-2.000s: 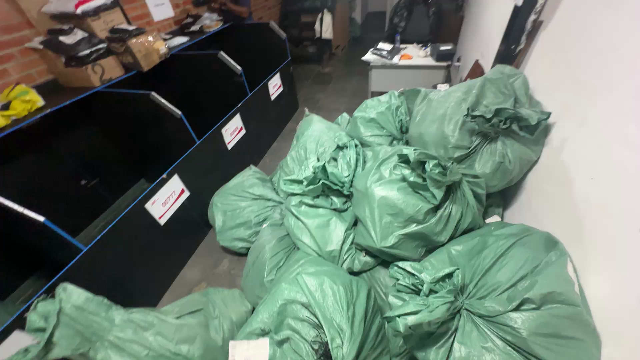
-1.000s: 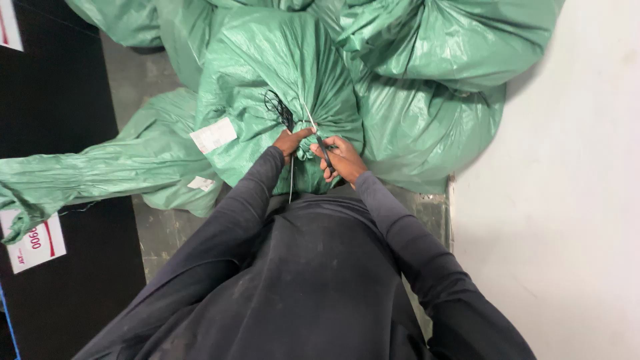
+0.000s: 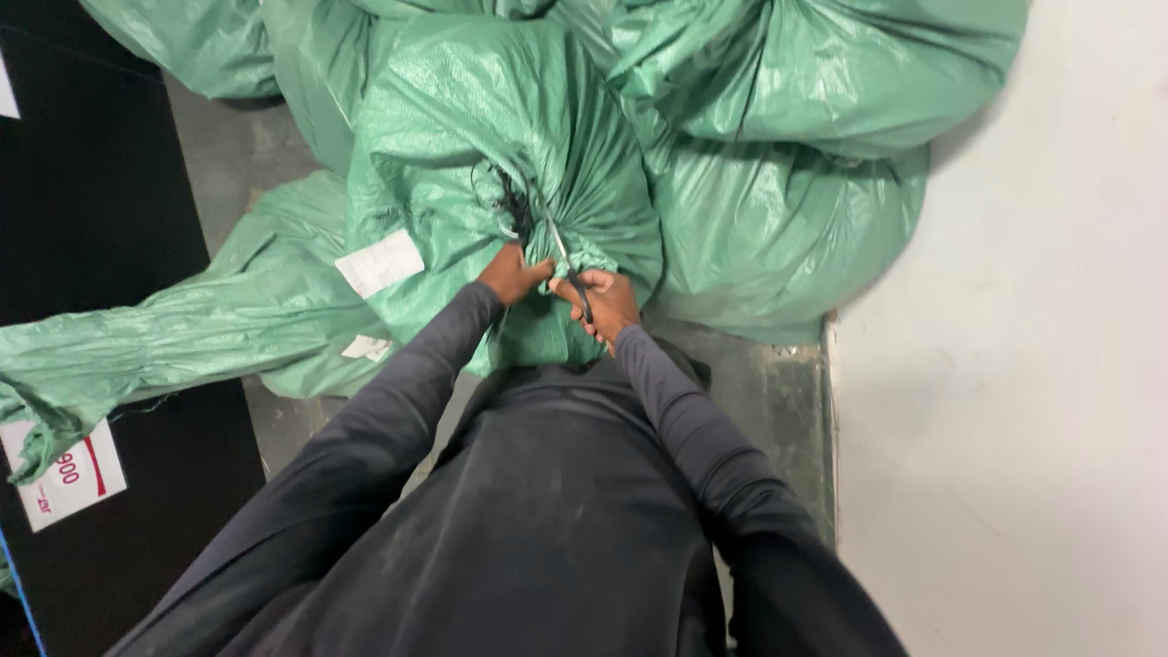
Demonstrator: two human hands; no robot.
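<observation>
A full green woven plastic sack (image 3: pixel 456 119) stands against my front, its neck gathered. My right hand (image 3: pixel 604 306) grips a pair of scissors (image 3: pixel 558 242) by the dark handles, with the metal blades pointing up across the gathered neck. On the neck's left side, my left hand (image 3: pixel 516 274) is closed on the bunched material and a tangle of black cord or ties (image 3: pixel 514 205). What exactly lies between its fingers is partly hidden. A white paper label (image 3: pixel 380 264) with writing is on the sack, left of my hands.
More filled green sacks (image 3: pixel 785 228) crowd ahead and to the right, beside a white wall (image 3: pixel 1004 365). Another sack (image 3: pixel 246 301) lies at the left, its long neck reaching over a black partition (image 3: pixel 164 511) that bears a white sign (image 3: pixel 96 479). Grey floor (image 3: pixel 789 411) shows between.
The view has tipped down from the sack pile since the oldest frame. Both hands stay at the sack's neck as one second ago, the scissors in the right hand.
</observation>
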